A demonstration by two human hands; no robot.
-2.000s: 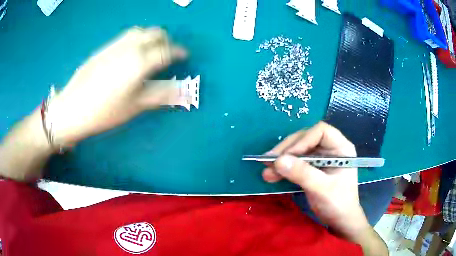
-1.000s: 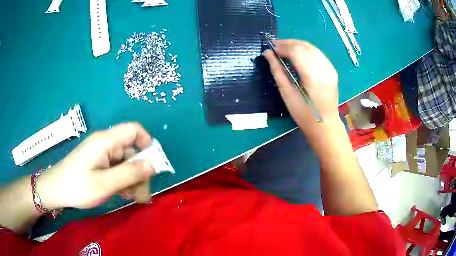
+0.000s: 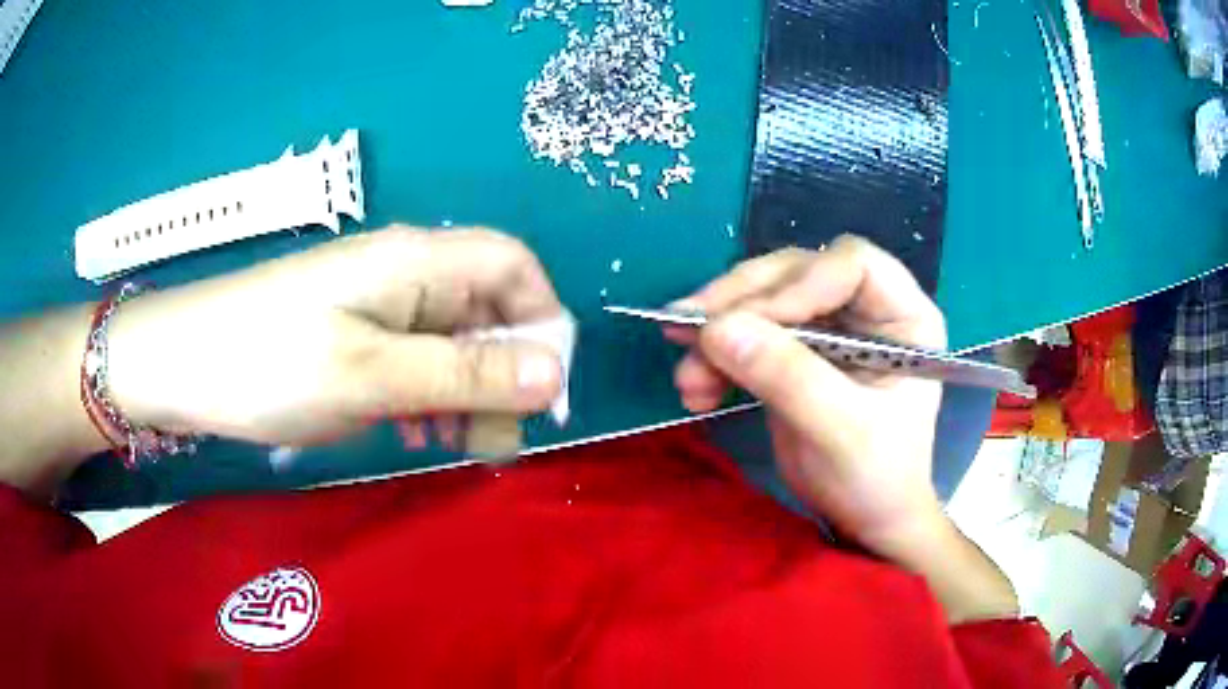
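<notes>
My left hand [image 3: 391, 337] is shut on a white watch strap [image 3: 559, 353], whose flared end sticks out past the thumb and fingertip; the rest of it is hidden in the hand. My right hand [image 3: 822, 364] holds silver tweezers [image 3: 862, 353] nearly level, their points towards the strap end but apart from it. A tiny speck shows close to the points; I cannot tell whether they grip it. A pile of tiny silver-grey inserts [image 3: 606, 101] lies above and between the hands. The black ribbed mat [image 3: 848, 135] lies beyond my right hand, which covers part of its near end.
A few white straps [image 3: 202, 218] lie stacked behind my left wrist. Spare tweezers and a white strip [image 3: 1077, 121] lie right of the mat. The table's front edge [image 3: 646, 431] runs just below my hands. Red stools [image 3: 1185, 586] and a carton [image 3: 1138, 505] stand at lower right.
My right hand with the tweezers has come from the black mat down to near my left hand, its points turned left. My left hand still holds the strap. The camera view has shifted.
</notes>
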